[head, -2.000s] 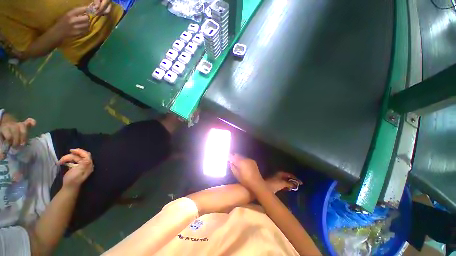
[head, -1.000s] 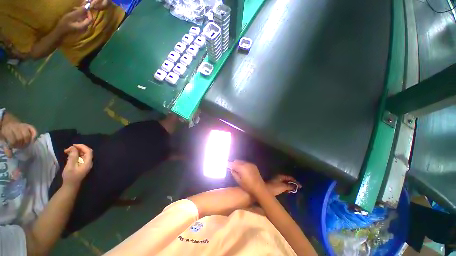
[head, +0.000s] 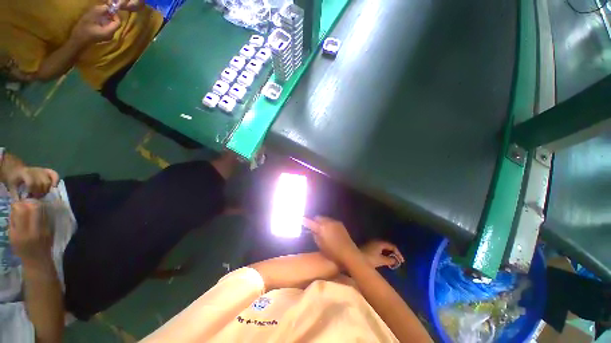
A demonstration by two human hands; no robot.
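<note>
My forearms cross over my lap. My right hand (head: 328, 236) is beside the lower right edge of a glowing smartphone (head: 289, 206), with a finger at that edge; glare hides whether it grips it. My left hand (head: 382, 255) is farther right, beyond my right forearm, with its fingers curled round a small light-edged part (head: 395, 257), perhaps a square housing. A single square housing (head: 331, 46) lies on the dark belt (head: 402, 120), near its left edge. Another housing (head: 272, 91) sits on the green rail (head: 251, 130).
Stacked housings (head: 287, 50) stand by the green post. Housings (head: 238, 91) lie in two rows on the side table (head: 157, 84), with crumpled clear plastic (head: 244, 12) behind. A blue bin (head: 434, 295) is right of my lap. A person in yellow (head: 40, 30) and another person (head: 40, 234) are at left.
The single housing on the belt has moved up and slightly right, away from me. My left hand has shifted slightly. The hands of the person at lower left have come together.
</note>
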